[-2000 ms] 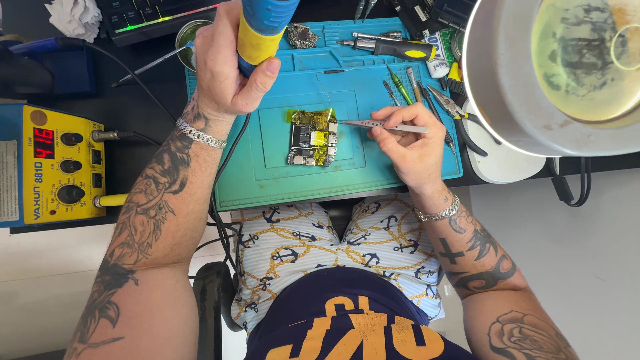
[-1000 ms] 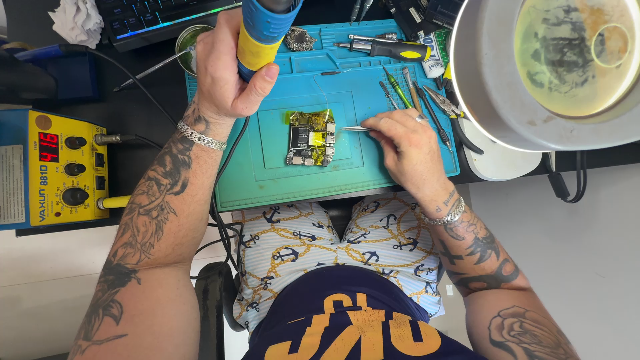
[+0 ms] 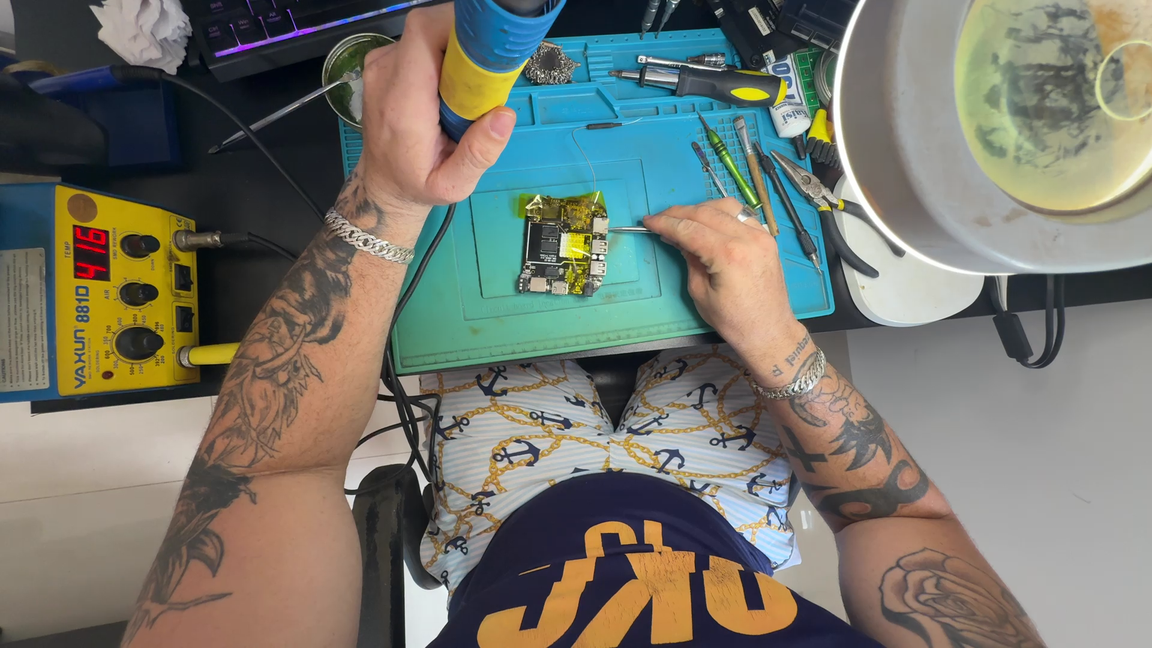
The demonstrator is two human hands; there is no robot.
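My left hand [image 3: 432, 117] grips the blue and yellow handle of a hot air gun [image 3: 490, 67], held above the mat; its nozzle end is hidden. A small circuit board [image 3: 562, 247], partly covered with yellow transparent tape [image 3: 580, 207], lies on the teal silicone work mat [image 3: 432, 333]. To the right of the board, my right hand [image 3: 720, 256] pinches metal tweezers [image 3: 630, 229], whose tip points left to the board's right edge. Whether the tip touches the board, I cannot tell. A thin wire [image 3: 585, 153] lies above the board.
The soldering station [image 3: 126, 288] is at left. A tin [image 3: 346, 81] with a metal tool leans by my left hand. Right of my right hand lie a green screwdriver [image 3: 729, 157], a brush [image 3: 754, 171] and pliers [image 3: 823, 202]. The magnifier lamp [image 3: 864, 180] covers the upper right; a cable [image 3: 409, 297] crosses the mat's left edge.
The tweezers in my right hand were first at the board's upper right corner, then drawn right and lower; they now sit level with the board's right edge. My left hand stays nearly still.
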